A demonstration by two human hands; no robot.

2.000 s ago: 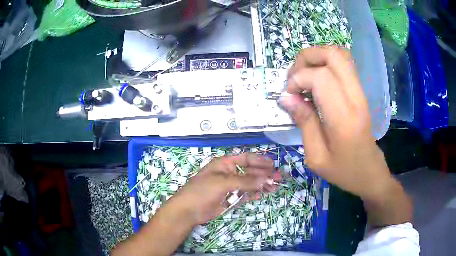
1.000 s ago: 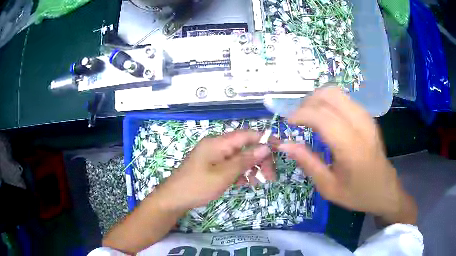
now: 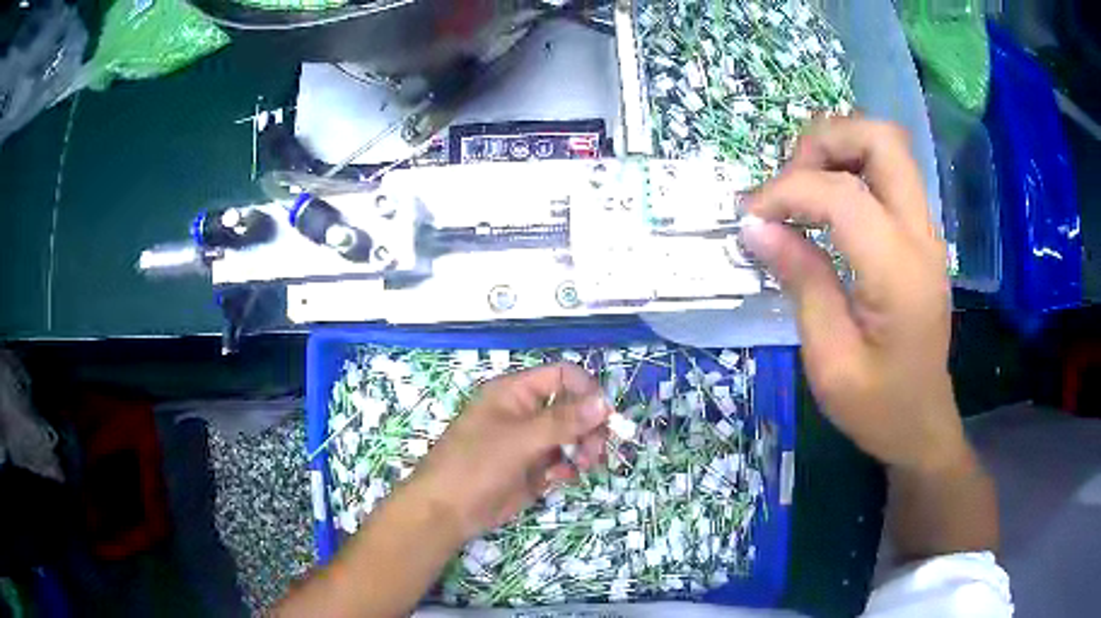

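Note:
My right hand [image 3: 863, 272] pinches a small white connector [image 3: 751, 227] between thumb and index finger at the right end of the silver press fixture [image 3: 676, 229]. Its leads are hidden by the fingers. My left hand [image 3: 513, 447] is over the blue bin [image 3: 316, 423], with a white wired connector [image 3: 621, 426] at its fingertips and another white piece lower in the fingers. The bin is full of white connectors with green and pale leads.
A clear tub [image 3: 899, 145] of connectors stands right of and behind the fixture. The pneumatic cylinder [image 3: 169, 258] is at left, a control box [image 3: 528, 143] behind. A dark, blurred bowl shape is at the top. Green bags and a blue bag [image 3: 1041, 181] lie around.
My right hand has moved from above the bin, beside my left hand, up to the fixture's right end. My left hand has drawn slightly left. The camera view has shifted, and the machine sits lower.

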